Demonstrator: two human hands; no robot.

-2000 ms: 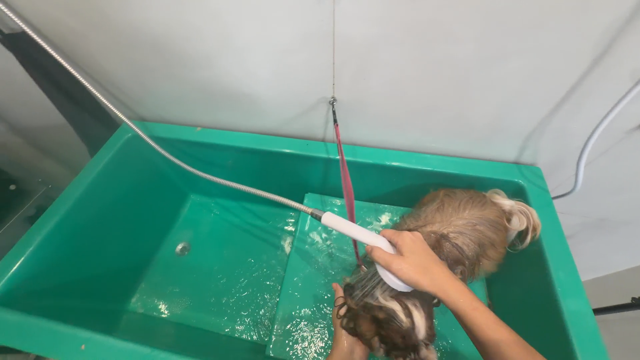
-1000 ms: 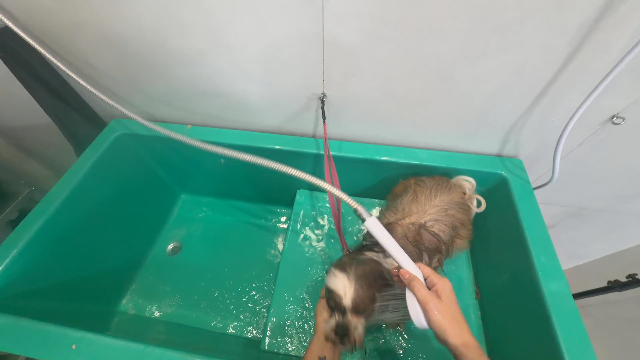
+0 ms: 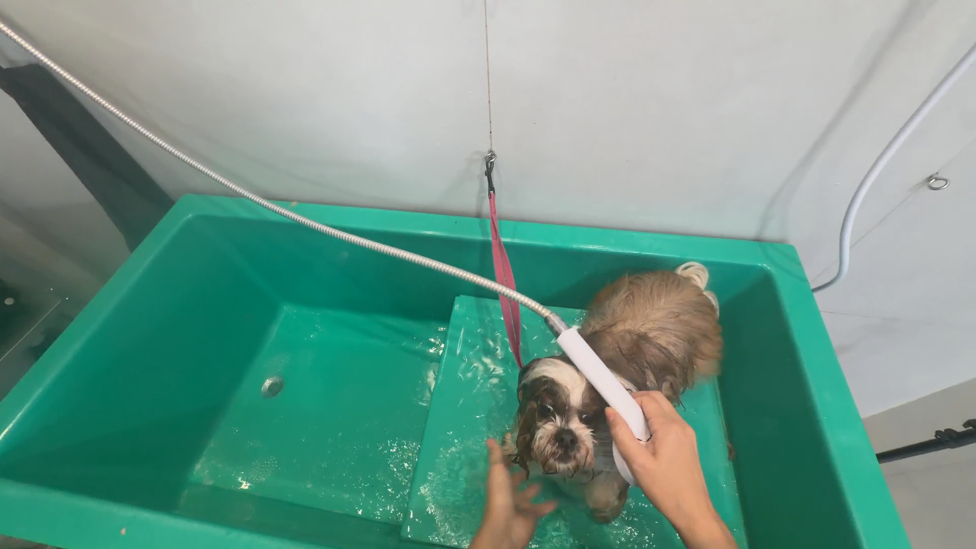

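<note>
A small long-haired dog (image 3: 648, 320), brown and white with a wet head and chest, stands on a raised green platform (image 3: 457, 427) in a green tub (image 3: 827, 381). My right hand (image 3: 667, 461) is closed around the handle of a white shower head (image 3: 606, 381), held close beside the dog's face, with water coming from it. My left hand (image 3: 511, 503), fingers spread and holding nothing, is in front of the dog's chest at the lower left of its head. A pink leash strap (image 3: 503, 274) runs from the dog's neck up to a clip on the wall.
A metal shower hose (image 3: 305, 221) crosses over the tub from the upper left. The drain (image 3: 271, 386) lies in the tub floor at left. A grey wall (image 3: 648, 114) stands behind, with a pale hose (image 3: 877, 164) and a metal ring (image 3: 937, 181) at right. A black bar (image 3: 926, 444) is at far right.
My left hand has come off the dog's head and is apart from it. The dog's face has turned up toward the camera. The shower head has moved from over its back to beside its face.
</note>
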